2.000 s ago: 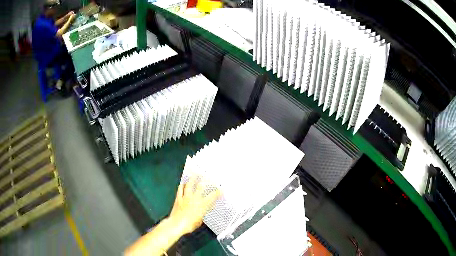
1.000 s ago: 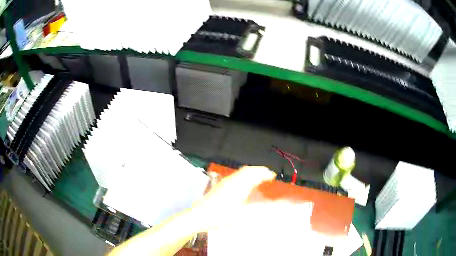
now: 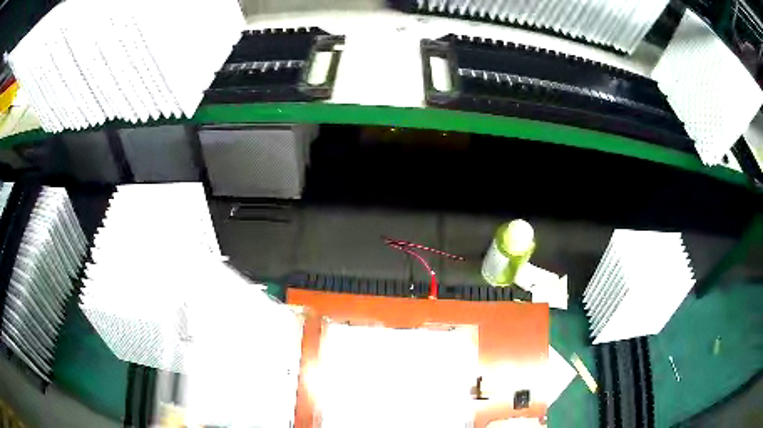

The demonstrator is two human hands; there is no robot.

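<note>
The orange-red test fixture (image 3: 510,334) lies at the bottom centre. A white LED board (image 3: 397,376) in its recess glares strongly. A blurred white plate (image 3: 243,351), which looks like the open lid, stands at the fixture's left side. A small blurred skin-toned patch at the plate's lower left, on the bottom edge, may be my left hand (image 3: 171,415); its fingers and any grip cannot be made out. My right hand is not visible. A small black switch (image 3: 521,399) and a dark latch (image 3: 478,387) are at the fixture's right.
White board stacks stand at left (image 3: 151,267) and right (image 3: 640,284), the right one by a black slotted rack (image 3: 623,384). Behind the fixture are red and black leads (image 3: 422,255) and a yellow-green bottle (image 3: 509,251). A green-edged shelf (image 3: 502,127) with racked boards crosses above.
The view has swung right and down towards the fixture. The hand and forearm that reached across the fixture have left its surface. The board area now glares brightly.
</note>
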